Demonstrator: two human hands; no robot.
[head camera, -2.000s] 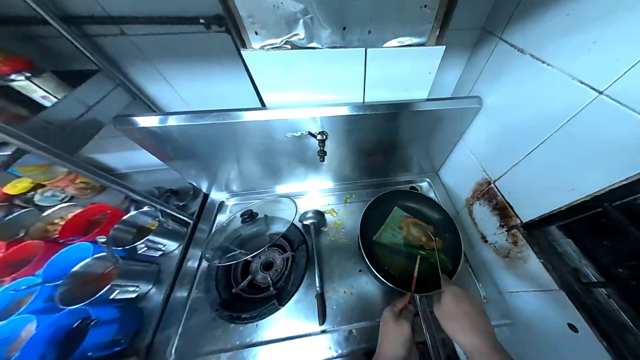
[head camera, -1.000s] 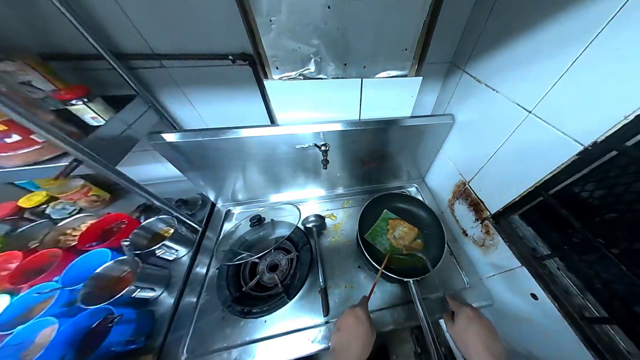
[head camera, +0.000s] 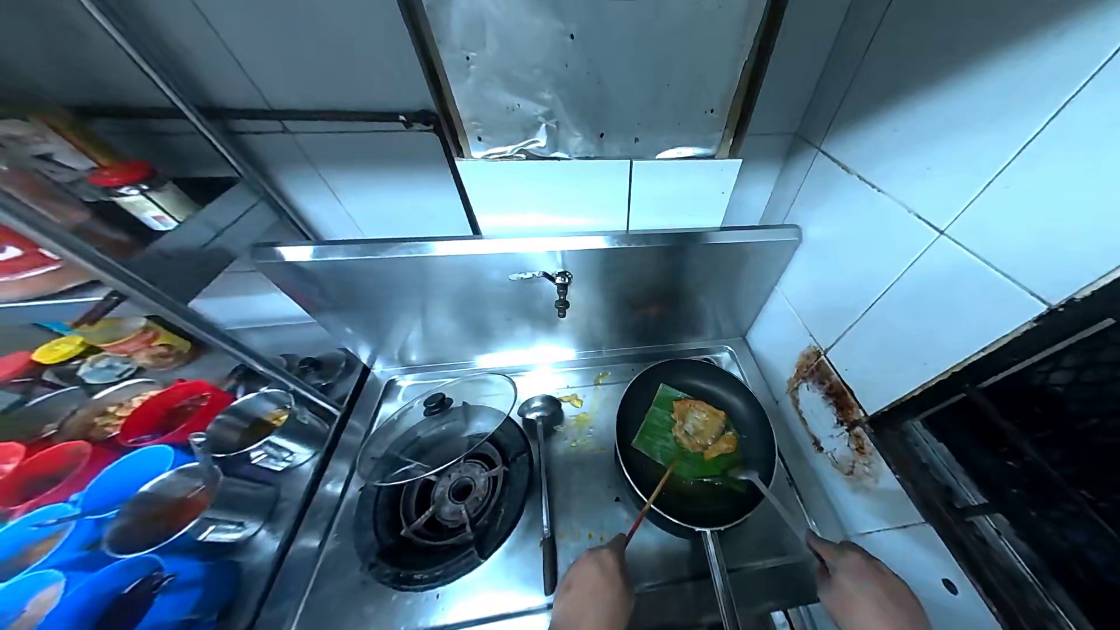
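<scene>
A black frying pan (head camera: 717, 503) sits on the right side of the steel stove. In it lies a piece of green leaf (head camera: 652, 433) with browned food (head camera: 698, 426) on top. My left hand (head camera: 597, 588) grips a reddish stick (head camera: 650, 505), perhaps chopsticks, whose tip touches the leaf's lower edge. My right hand (head camera: 862, 584) holds a metal utensil (head camera: 779, 503), its head inside the pan's right side. The pan's handle (head camera: 719, 577) points down between both hands, held by neither.
Left of the pan lie a ladle (head camera: 542, 472) and a gas burner (head camera: 459, 492) with a glass lid (head camera: 437, 433) over its back edge. A tap (head camera: 560, 289) projects from the splashback. Blue bowls (head camera: 127, 481), red bowls (head camera: 179, 411) and steel pots (head camera: 245, 507) crowd the left counter.
My hands, close together at the pan handle two seconds ago, are now apart on either side of it. The leaf and food now lie higher in the pan than in the oldest frame.
</scene>
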